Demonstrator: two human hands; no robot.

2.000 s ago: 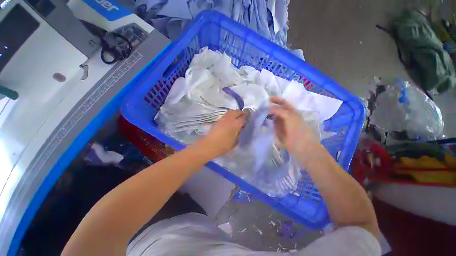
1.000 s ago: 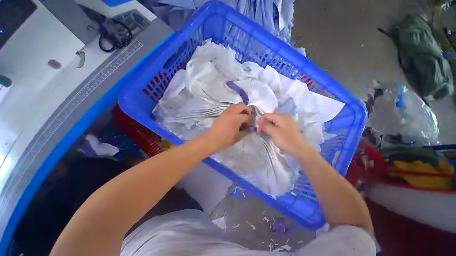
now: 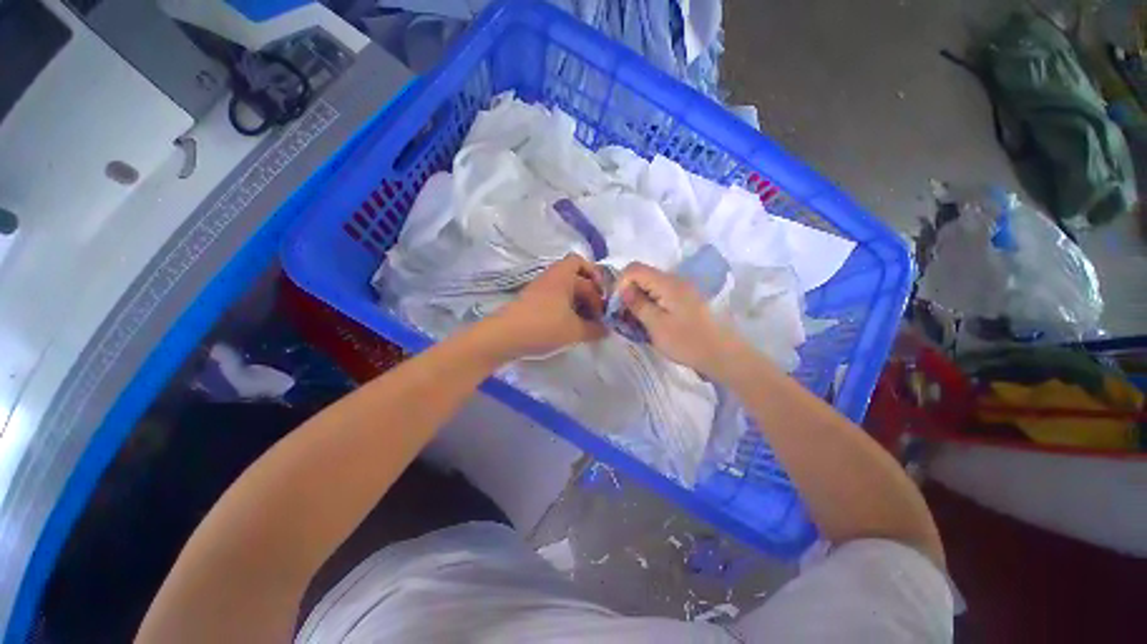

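A blue plastic basket [image 3: 805,216] holds bunched white garment pieces [image 3: 503,245], fanned in layered folds on both sides of my hands. My left hand [image 3: 560,302] and my right hand [image 3: 667,315] meet at the middle of the stack. Their fingers pinch a thin blue-grey tie strip [image 3: 613,296] at the gathered point; its ends are mostly hidden by the fingers. A purple strip [image 3: 580,227] lies on the white pieces just above my left hand.
The sewing machine table [image 3: 189,271] with blue edging is at left, with black scissors [image 3: 267,94] on it. A red basket [image 3: 330,330] is under the blue one. Light blue cloth [image 3: 629,32] lies behind. A clear plastic bag [image 3: 1019,271] and green bundle [image 3: 1057,120] lie at right.
Two seconds ago my right hand was apart with a blurred light cloth below it; it has moved in beside my left hand, and both now pinch the strip. The view has shifted slightly.
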